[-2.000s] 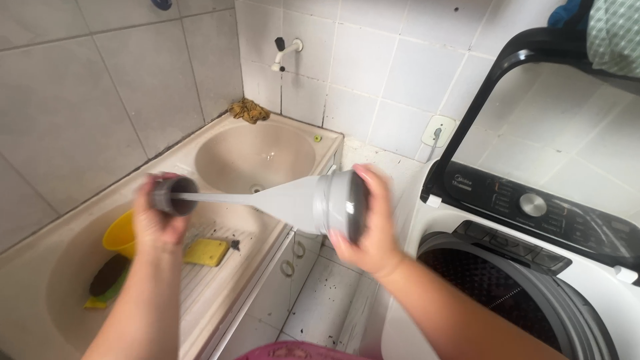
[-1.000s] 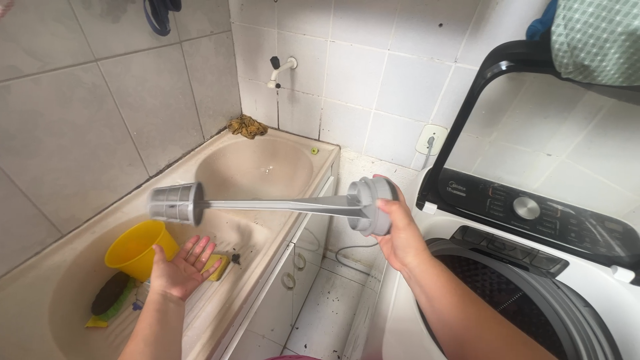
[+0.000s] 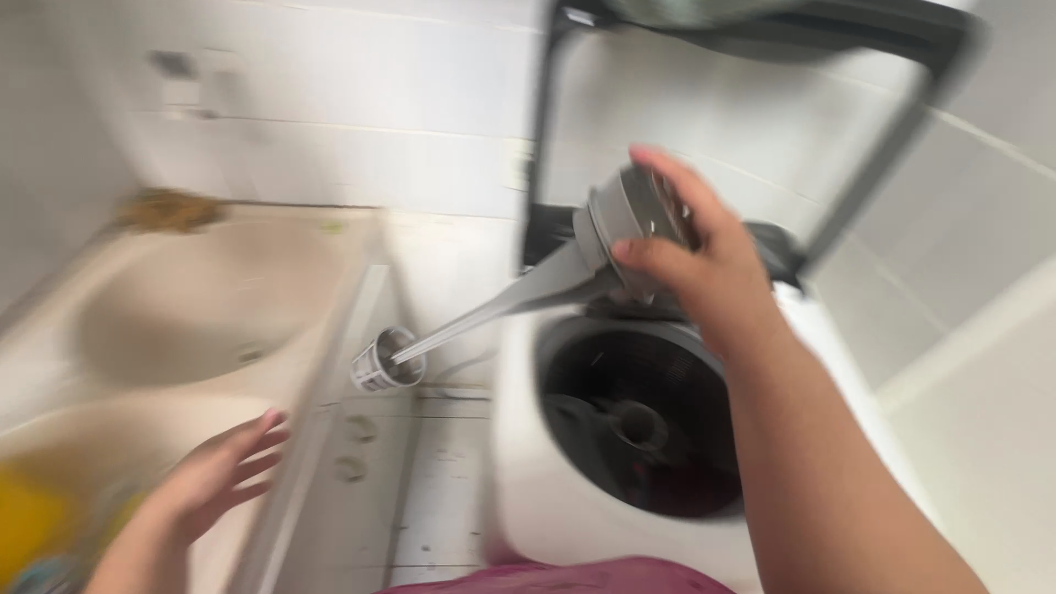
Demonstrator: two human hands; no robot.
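Note:
My right hand (image 3: 701, 239) grips the wide round end of a grey plastic washing-machine part (image 3: 528, 285), which looks like an agitator piece with a long finned shaft. The shaft slants down to the left and ends in a small slotted cup (image 3: 389, 360), over the gap beside the sink cabinet. My left hand (image 3: 219, 474) is empty with its fingers apart, above the near sink basin. Below and beside my right hand is the round tub of the top-load washing machine (image 3: 639, 425), with a hub at its centre. Motion blur softens the view.
The washer's raised lid frame (image 3: 874, 157) stands behind the tub. To the left is a beige double sink (image 3: 223, 305) with a brown cloth (image 3: 169, 210) at its back corner. A yellow container (image 3: 29, 520) lies in the near basin. A wall tap (image 3: 186, 82) is above.
The view has turned right towards the washer. My right hand has carried the grey part from beside the sink to above the washer's edge. My left hand, on its cup end two seconds ago, has let go.

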